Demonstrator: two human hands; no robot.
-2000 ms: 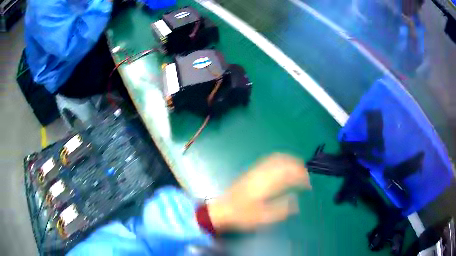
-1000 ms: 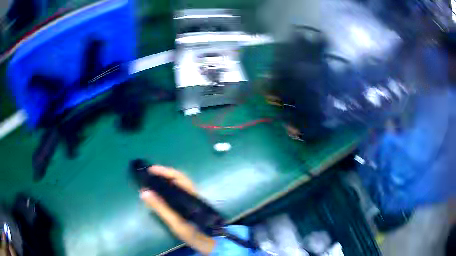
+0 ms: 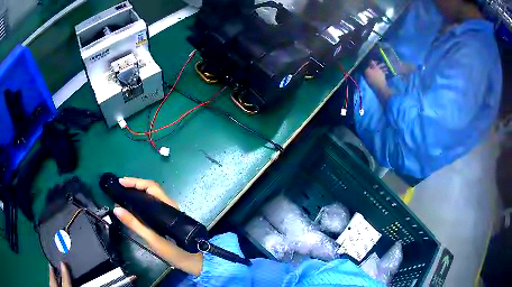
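A black blower fan housing (image 3: 84, 246) with a round white label with a blue band lies at the lower left, a silver bar along its lower edge. My left hand (image 3: 60, 276) is cut off by the bottom edge; its fingers hold the housing's lower left side. My right hand (image 3: 149, 218) is closed around a thick black electric screwdriver (image 3: 157, 213), whose cord runs from its lower right end. The screwdriver's black tip end points up left, above the housing; whether the bit touches it is hidden.
White screw feeder (image 3: 126, 84) stands behind, with red and black wires (image 3: 168, 117) beside it. Finished blower units (image 3: 258, 50) are at the back. Blue bin (image 3: 25, 101) and loose black parts are left. A green crate (image 3: 359, 196) with bagged parts and a person (image 3: 426, 101) are right.
The view has swung right since the earliest frame and then steadied. The blower housing now shows clearly at the lower left under my left fingers. My right hand still holds the screwdriver.
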